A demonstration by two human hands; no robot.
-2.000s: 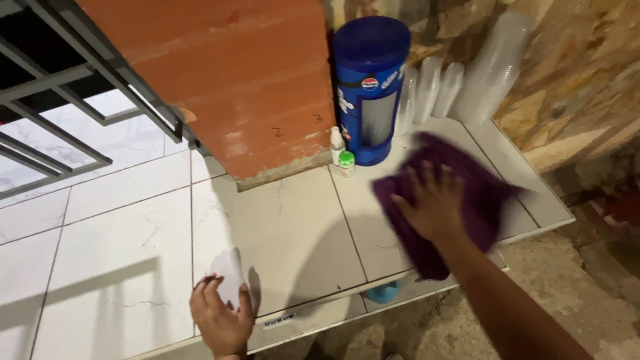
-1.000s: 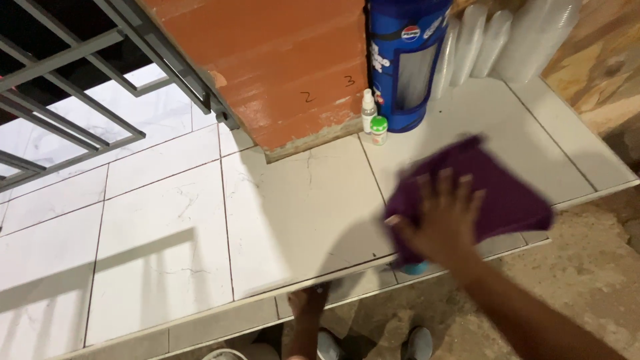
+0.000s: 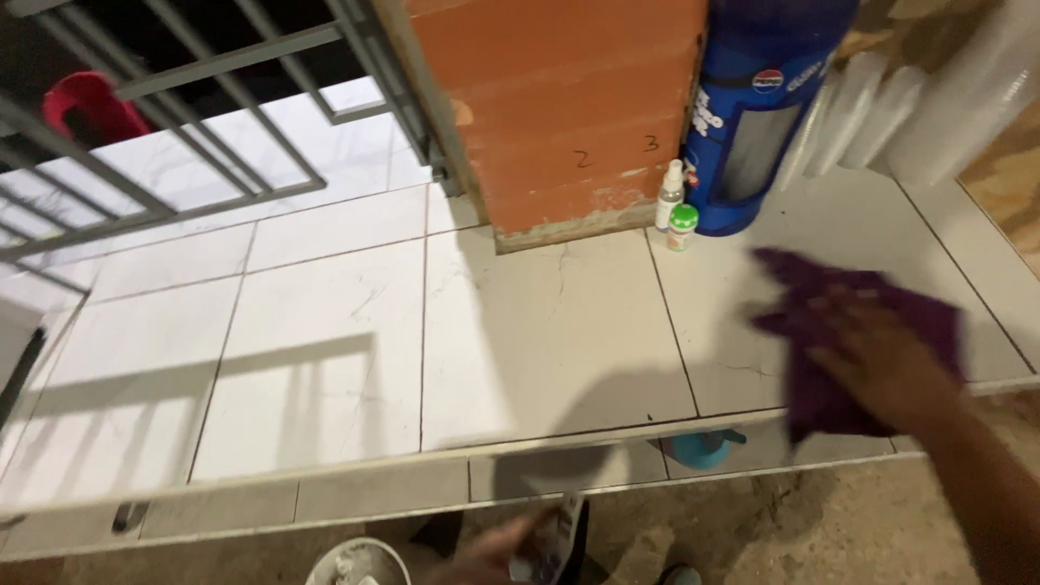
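Note:
My right hand (image 3: 881,357) lies flat on a purple cloth (image 3: 922,313), pressing it on the white tiled counter (image 3: 536,349) at the right; both are blurred. Low in the middle, beyond the counter's front edge, my left hand (image 3: 508,544) is blurred beside a flat, pale object (image 3: 561,540) that it seems to touch; its grip is not clear. A small spray bottle (image 3: 670,195) and a small green-capped bottle (image 3: 682,227) stand against a blue Pepsi dispenser (image 3: 747,122), beyond the cloth.
Stacked clear plastic cups (image 3: 877,122) stand at the back right. An orange pillar (image 3: 569,114) rises behind the counter, with a grey metal grille (image 3: 236,97) to its left. A turquoise bottle (image 3: 703,449) sits on the lower ledge. A white bucket (image 3: 360,565) stands below.
My left hand was over the counter's front edge two seconds ago and is now below it. The cloth has changed shape under my right hand. The view has shifted.

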